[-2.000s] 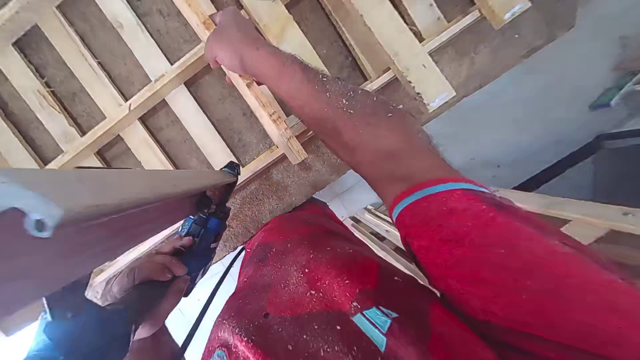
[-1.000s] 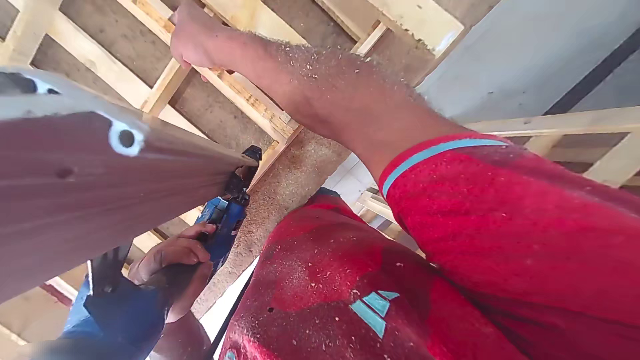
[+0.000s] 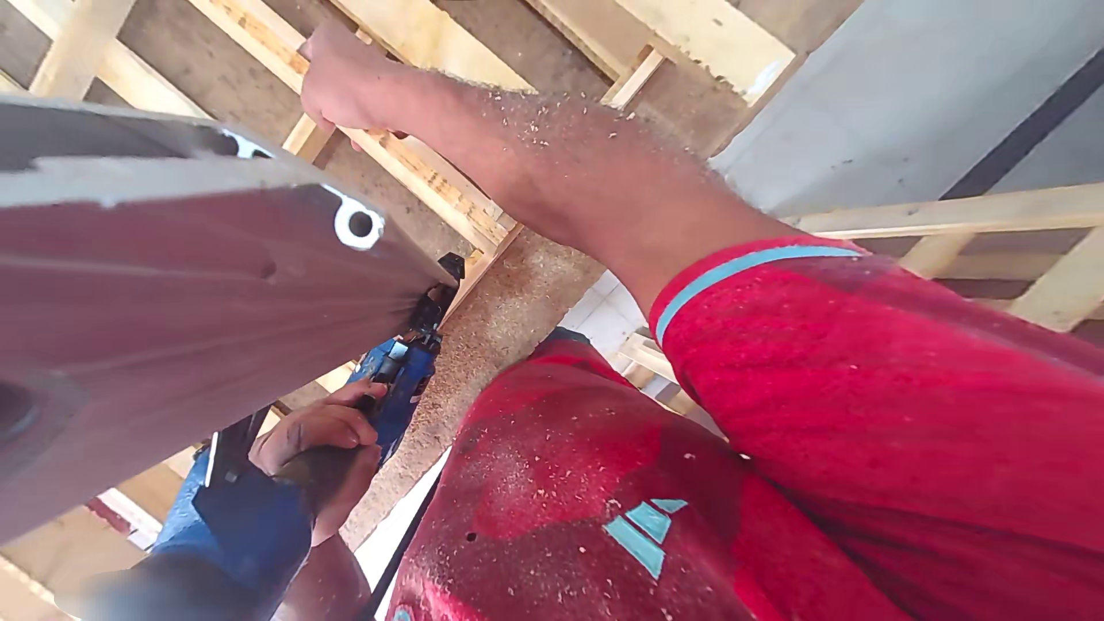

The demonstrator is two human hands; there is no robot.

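At the upper left, my right hand (image 3: 345, 86) is closed around a narrow wooden batten (image 3: 423, 177). Loose sawdust and chips lie on the forearm. My left hand (image 3: 323, 444), lower left, grips a blue and black power tool (image 3: 401, 379); its exact type cannot be told. The tool's black front end lies close to the lower end of the battens, and contact cannot be judged. A large blurred maroon and grey object (image 3: 190, 293) with a ringed hole fills the left side and hides part of the woodwork.
Pale boards (image 3: 707, 39) and crossing battens stretch behind my right arm. A brown, sawdust-covered strip (image 3: 517, 293) runs below them. A slatted wooden frame (image 3: 975, 211) stands at the right, by a grey surface (image 3: 871, 95) with a dark band. My red garment is dusted with chips.
The view has shifted, and the maroon object now covers more of the left side. My right hand stays on the batten and my left hand stays on the power tool.
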